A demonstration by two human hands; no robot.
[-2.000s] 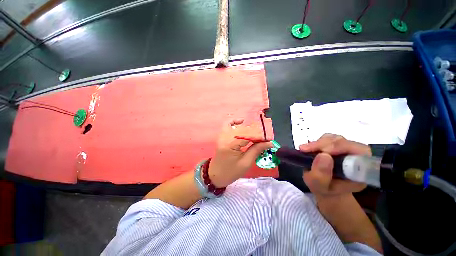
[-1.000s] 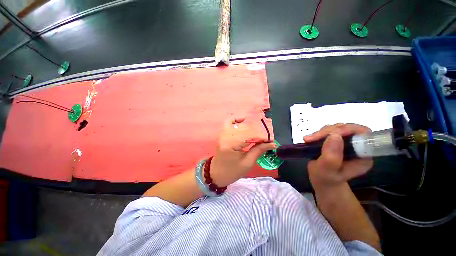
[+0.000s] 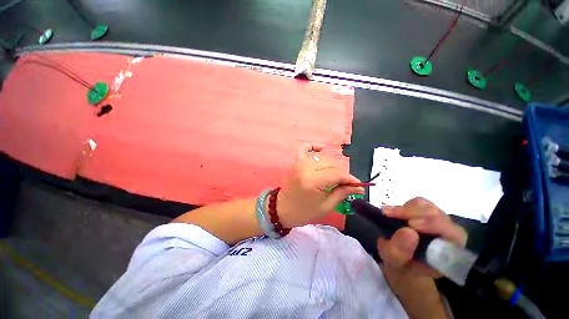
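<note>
My left hand (image 3: 321, 187) holds a green round circuit board (image 3: 350, 203) by its edge and its red and black lead wires, near the right edge of the red sheet (image 3: 212, 131). My right hand (image 3: 421, 233) grips the dispensing syringe (image 3: 387, 225), black at the front and whitish at the rear. Its front end is at the board; the needle tip cannot be made out. A brass and blue air fitting (image 3: 508, 291) is at its rear end. Another circuit board (image 3: 98, 93) with wires lies on the sheet's left part.
White paper (image 3: 437, 184) lies right of the red sheet. A blue tray (image 3: 539, 180) with syringes is at the right edge. A tape-wrapped bar (image 3: 311, 43) crosses the belt beyond the metal rail (image 3: 399, 87). Several boards (image 3: 421, 65) lie on the belt.
The view has turned, so the scene looks tilted. The syringe's rear end has swung down toward me and its front still meets the board. My left hand still holds the board.
</note>
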